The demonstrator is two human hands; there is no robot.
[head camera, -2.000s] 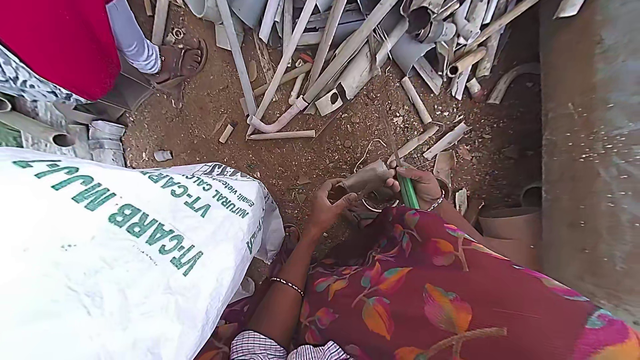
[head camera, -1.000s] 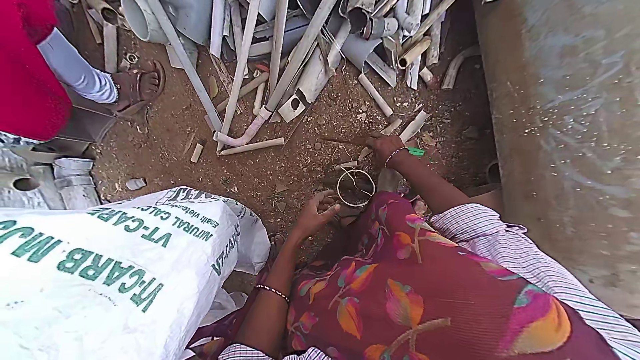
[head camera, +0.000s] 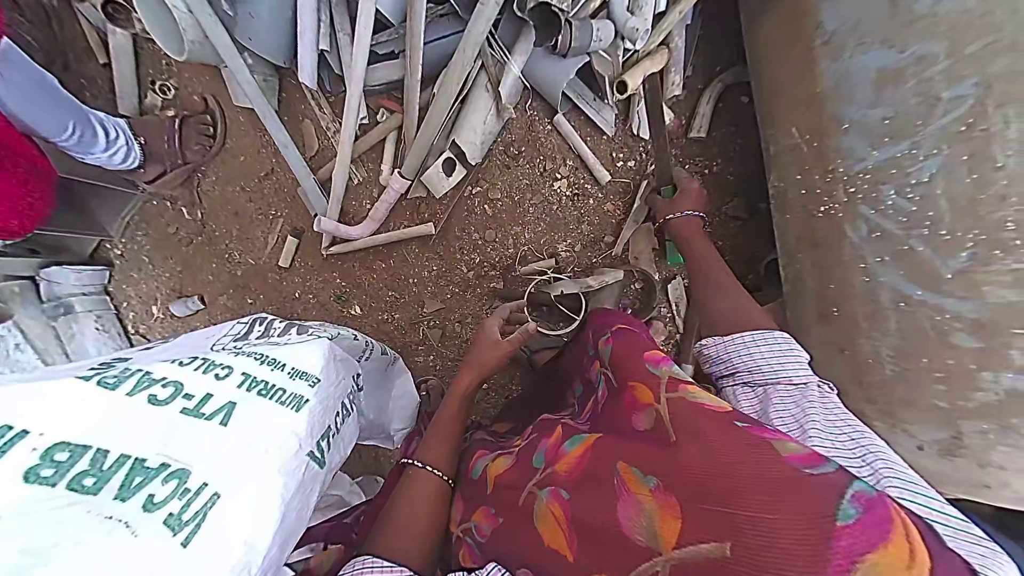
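My right hand (head camera: 680,206) is closed around the green handle (head camera: 670,252) of a long, dark, flat blade (head camera: 658,128), which points toward the pipe pile. My left hand (head camera: 498,344) has its fingers bent beside a pale plastic pipe ring (head camera: 555,330) near my knees; whether it grips the ring cannot be told. Thin strips cross over the ring. A flat pale scrap (head camera: 588,282) lies just past it, next to a short, wide pipe piece (head camera: 640,294) partly hidden by my patterned garment.
Ahead lies a heap of scrap plastic pipes (head camera: 448,104). A large white woven sack (head camera: 264,448) with green writing fills the lower left. Another person's sandalled foot (head camera: 188,140) is at the upper left. A worn, flat grey surface (head camera: 888,240) borders the right; pipe fittings (head camera: 84,316) lie left.
My right hand has moved forward and right with the green-handled blade, away from my left hand. Two seconds ago both hands were together at a pipe piece.
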